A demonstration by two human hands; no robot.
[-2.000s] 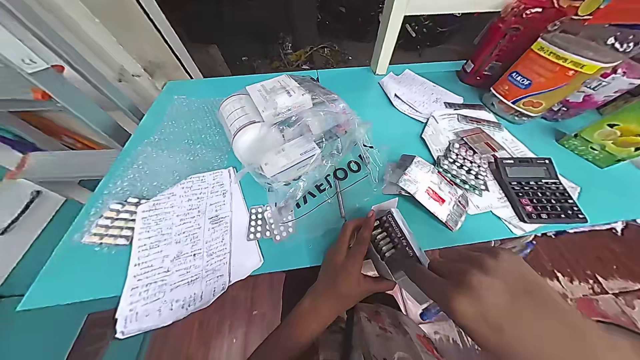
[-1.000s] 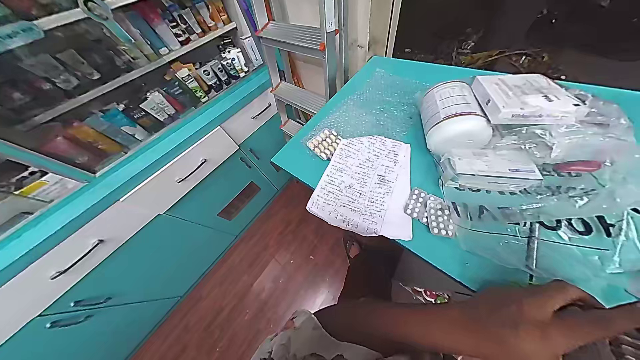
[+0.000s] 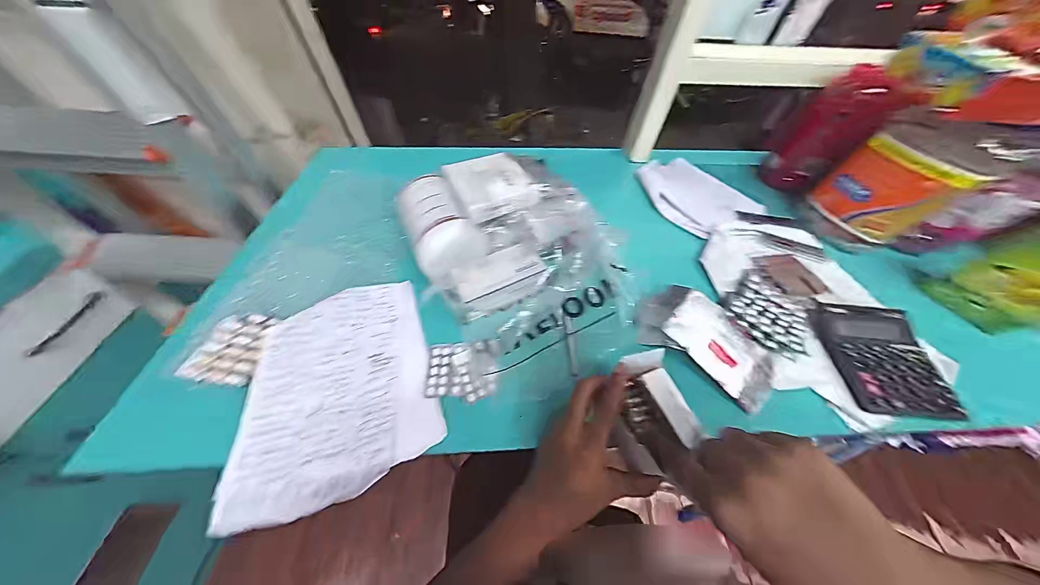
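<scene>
At the teal table's front edge, my left hand (image 3: 581, 459) grips the left side of an open white carton (image 3: 673, 404). Dark blister packs (image 3: 638, 406) show inside it. My right hand (image 3: 751, 479) is at the carton's right side, with fingers reaching to its opening; blur hides exactly what they grip. Beyond the hands lies a clear printed plastic bag (image 3: 581, 301) holding a white bottle (image 3: 443, 231) and white boxes (image 3: 500, 276). Small blister strips (image 3: 461, 371) are left of the hands, near a handwritten sheet (image 3: 325, 398). A red-marked white packet (image 3: 719, 345) lies right of the carton.
A black calculator (image 3: 890, 361) and silver blister packs (image 3: 766, 313) rest on papers at the right. Orange-labelled plastic jar (image 3: 886, 191), red bottle (image 3: 833, 126) and green packet (image 3: 995, 280) stand behind. More blister packs (image 3: 230, 349) lie on bubble wrap (image 3: 325, 236) at the left; a ladder (image 3: 81, 142) stands beyond.
The view swung left toward the shelves, then back over the table. Both hands are at the carton, much as two seconds ago.
</scene>
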